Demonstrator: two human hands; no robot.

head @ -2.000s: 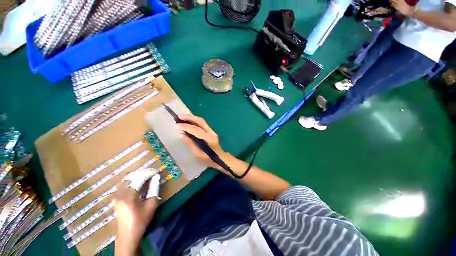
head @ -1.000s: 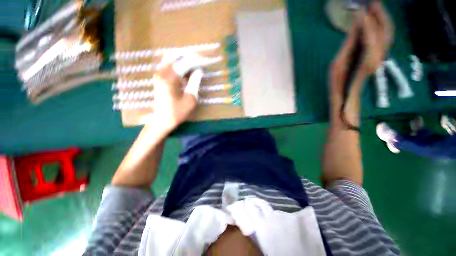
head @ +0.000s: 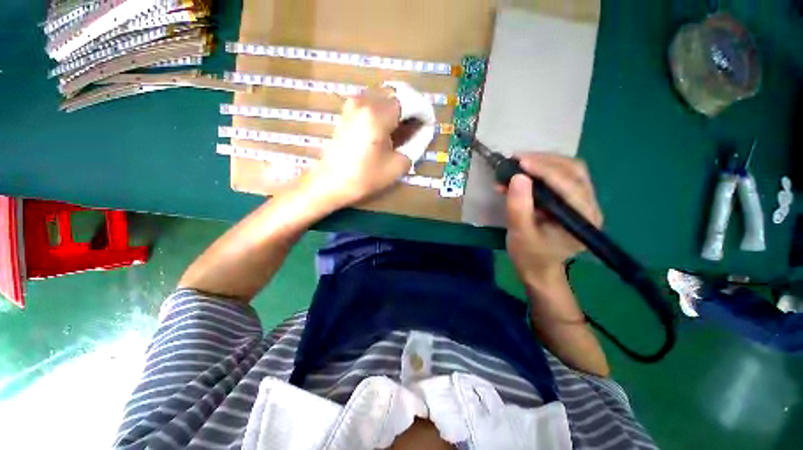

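My right hand holds a black soldering iron; its thin metal tip is at the row of small green circuit boards. My left hand, with white finger cots on its fingertips, is over the middle LED strips, fingertips close together near the boards. Whether they grip a strip is hidden. Several white LED strips lie side by side on the tan cardboard, their orange ends at the green boards. A grey-white card lies right of the boards.
A fanned stack of LED strips lies at the left. A clear round roll, pale-handled side cutters and small white blobs lie at the right. A red stool stands below left. A shoe shows at lower right.
My right hand has come back left from the clear roll to the green boards with the iron. My left hand stays over the strips, its fingertips nearer the boards. The head view has shifted.
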